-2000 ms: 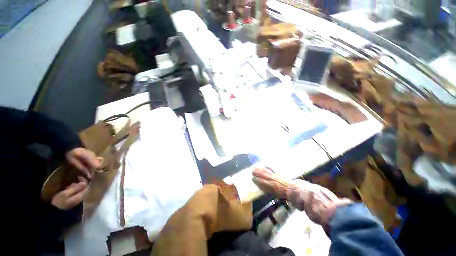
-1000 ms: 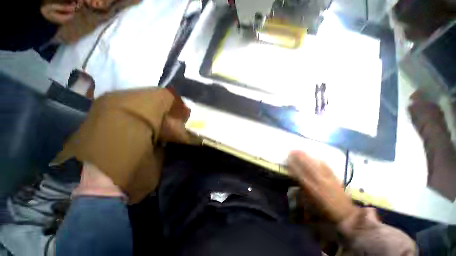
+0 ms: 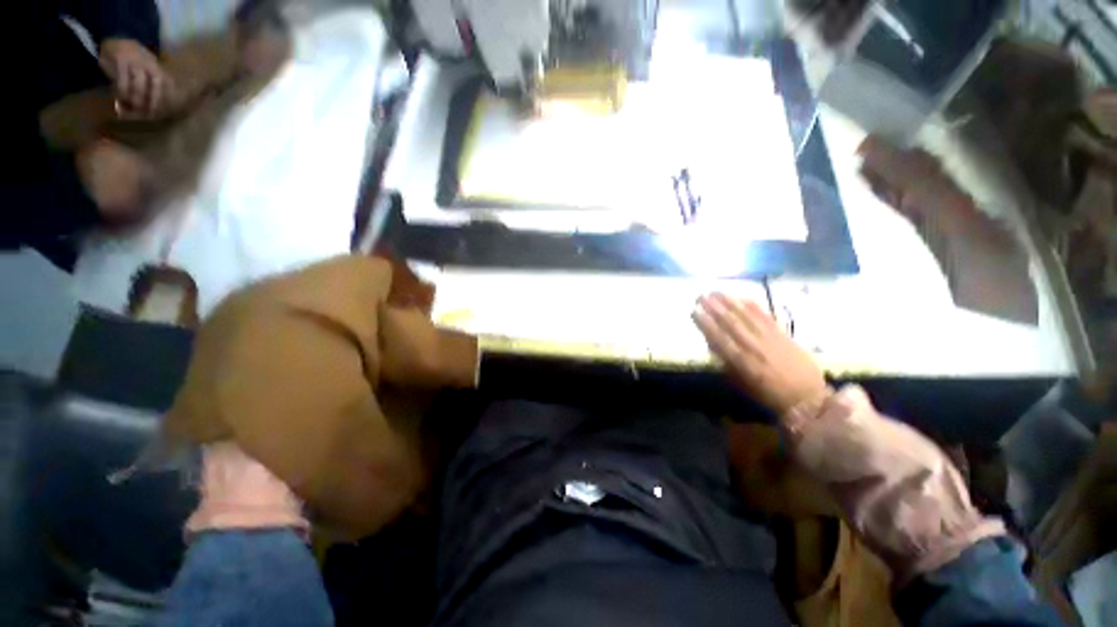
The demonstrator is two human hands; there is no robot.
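A soft tan-brown bag piece [image 3: 294,380] hangs at the table's front left edge. My left hand [image 3: 245,484] reaches into or under it and holds it; the fingers are hidden and only the wrist shows. My right hand [image 3: 759,349] lies on the white table's front edge, fingers extended, holding nothing visible. Beyond it, the sewing machine head [image 3: 515,43] stands over a white bed [image 3: 649,147] with a dark border. A yellow clamp plate [image 3: 582,90] sits under the head. A small dark tool, perhaps snips [image 3: 686,196], lies on the bed.
A flat brown leather piece [image 3: 962,239] lies at the right of the table, near a dark screen [image 3: 937,43]. A white sheet [image 3: 288,147] covers the left side table. Another person's hand [image 3: 135,76] is at the upper left with brown material.
The view has swung from the wider sewing line down onto the machine bed. The bag piece stays with my left hand. My right hand stays at the table edge, its fingers now over the top.
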